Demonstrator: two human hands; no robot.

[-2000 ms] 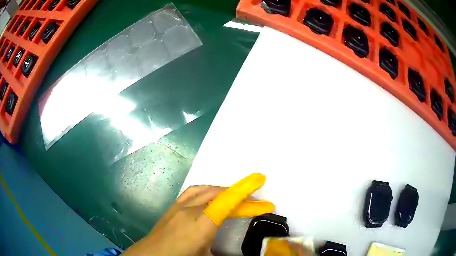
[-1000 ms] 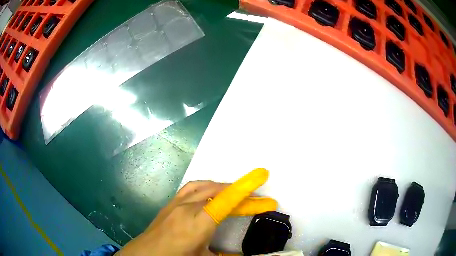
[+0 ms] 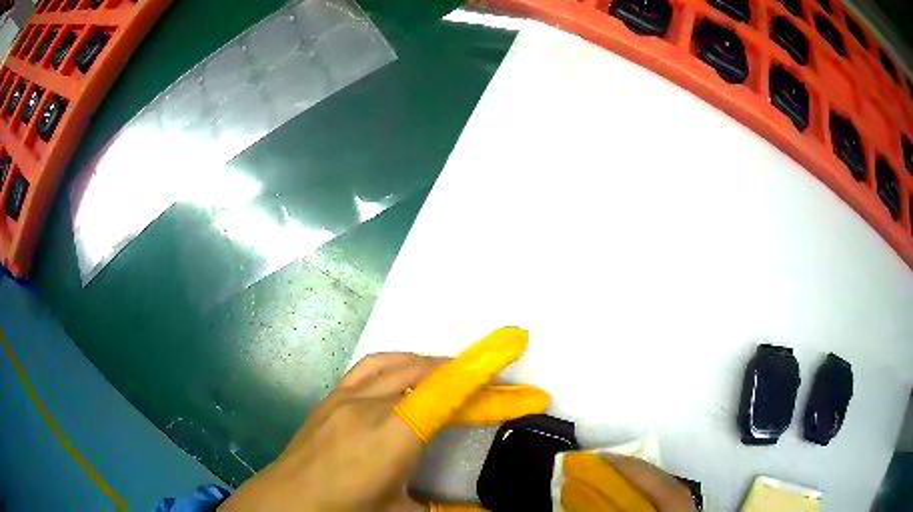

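A black smartwatch body (image 3: 521, 466) lies face up on the white foam sheet (image 3: 601, 230) at the bottom centre. My left hand (image 3: 370, 430) is at its left, with yellow finger cots. One finger touches its upper end and the thumb, mostly cut off by the lower edge, is near its lower end; they hold it between them. My right hand (image 3: 621, 484) comes in at the bottom, also with a yellow cot. It pinches a white cloth (image 3: 641, 449) against the right side of the watch face. The lower end of the watch is cut off.
Two black watches (image 3: 770, 395) stand at the right, with a cream block (image 3: 783, 496) below them. Another watch is partly behind my right hand. Orange trays of watches line the upper right (image 3: 691, 70) and left (image 3: 50, 190). Clear film (image 3: 250, 90) lies on the green mat (image 3: 300, 340).
My right hand has come further into view with the white cloth, over the watch's right side. My left hand stays beside the watch. The view has shifted slightly.
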